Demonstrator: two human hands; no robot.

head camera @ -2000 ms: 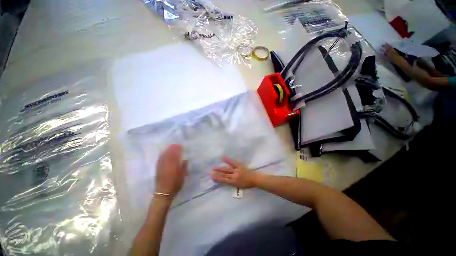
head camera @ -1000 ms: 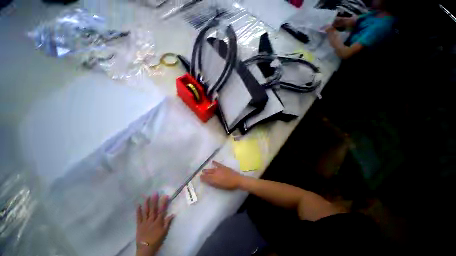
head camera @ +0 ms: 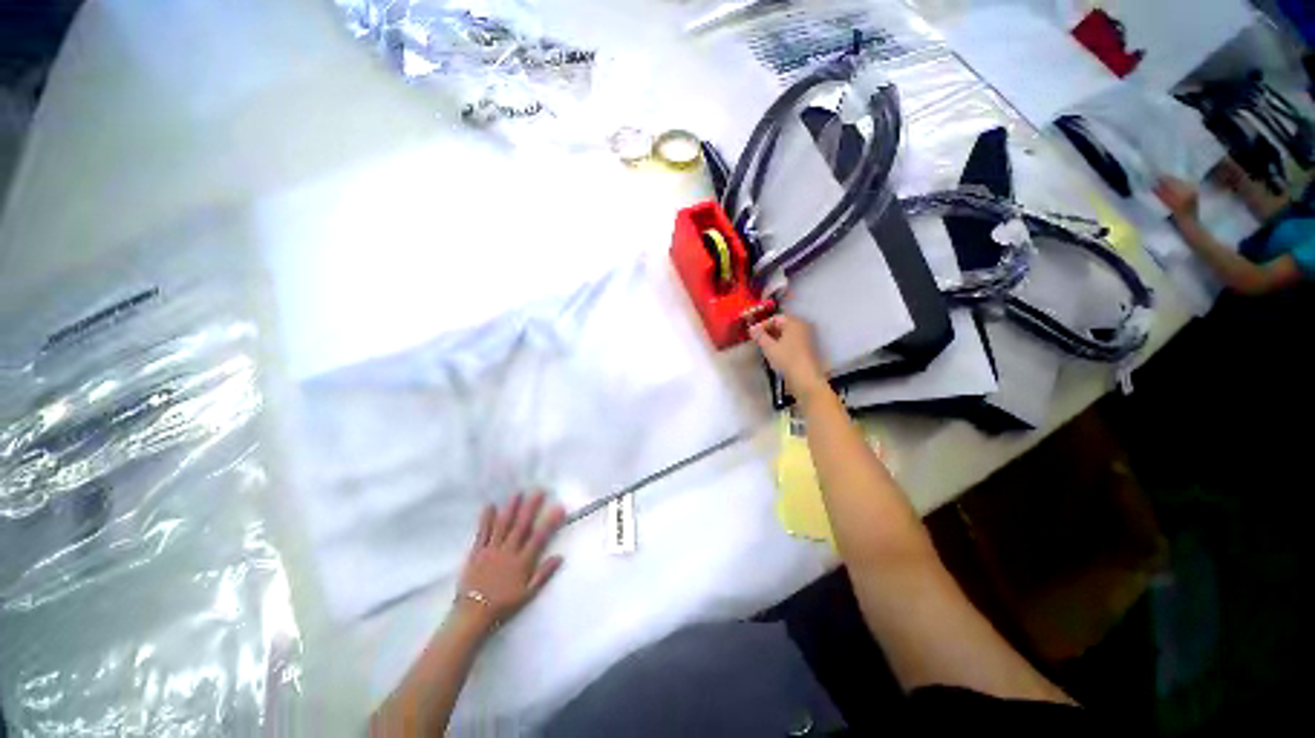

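Note:
White tissue paper (head camera: 418, 231) lies in front of me, with a tissue-covered flat bag (head camera: 476, 418) on it; a dark edge shows along its near side. A small white hang tag (head camera: 620, 523) sticks out at that edge. My left hand (head camera: 512, 558) lies flat on the edge, fingers spread, holding nothing. My right hand (head camera: 783, 348) is at the near end of the red tape dispenser (head camera: 711, 274), fingertips pinched together at its cutter; any tape between them is too small to make out.
Tote handbags (head camera: 851, 289) with looped handles lie right of the dispenser. A yellow sheet (head camera: 805, 487) lies near the table edge. Printed polybags (head camera: 137, 505) cover the left; crumpled polybags (head camera: 498, 65) and tape rolls (head camera: 676, 149) lie beyond. Another person's arm (head camera: 1226, 260) is at far right.
My right hand has moved from the near edge of the wrapped bag up to the tape dispenser. My left hand still lies flat on the near edge. The camera view has shifted.

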